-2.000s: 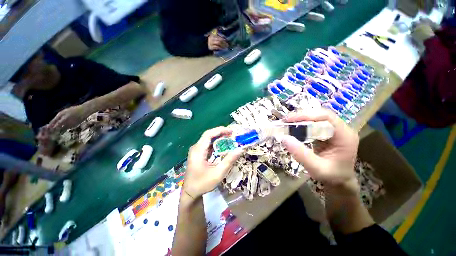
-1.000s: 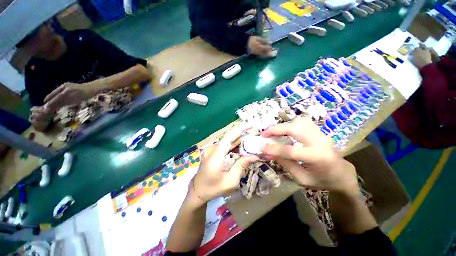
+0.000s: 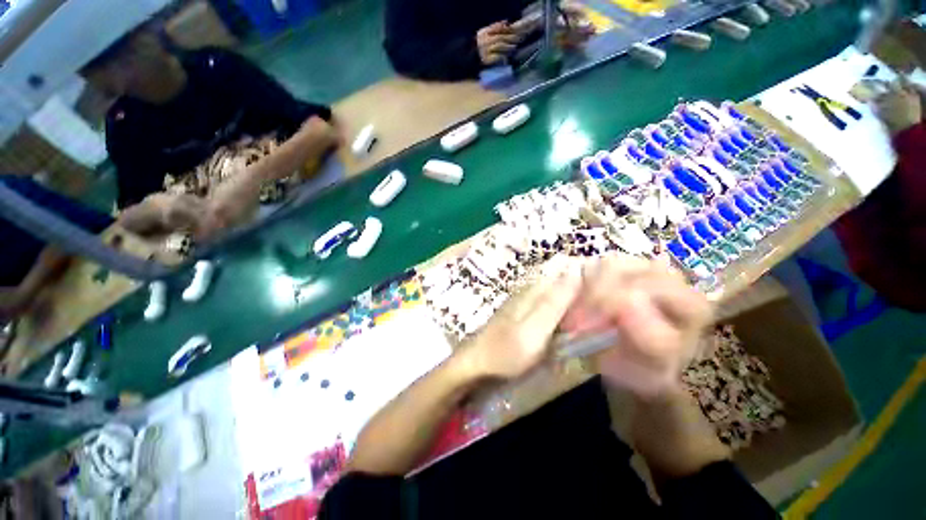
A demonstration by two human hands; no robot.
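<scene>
My left hand (image 3: 520,327) and my right hand (image 3: 648,317) are pressed together above the cardboard mat, the right one blurred. A pale, glossy edge of a white housing (image 3: 586,343) shows between them; the rest is hidden by the fingers. Behind my hands lies a heap of cream inner parts with dark patches (image 3: 548,218). Beyond it, to the right, blue-faced subassemblies (image 3: 721,218) lie in rows.
A green conveyor belt (image 3: 487,173) carries white housings. A carton (image 3: 812,406) of loose parts stands at the right. A printed sheet (image 3: 305,416) with small dark dots lies left. Seated people work across the belt and at the right, near cutters (image 3: 828,105).
My hands have closed tighter around the piece, whose blue and green inside showed earlier and whose white face showed after. The view has shifted, and the cream heap appears more spread toward the left.
</scene>
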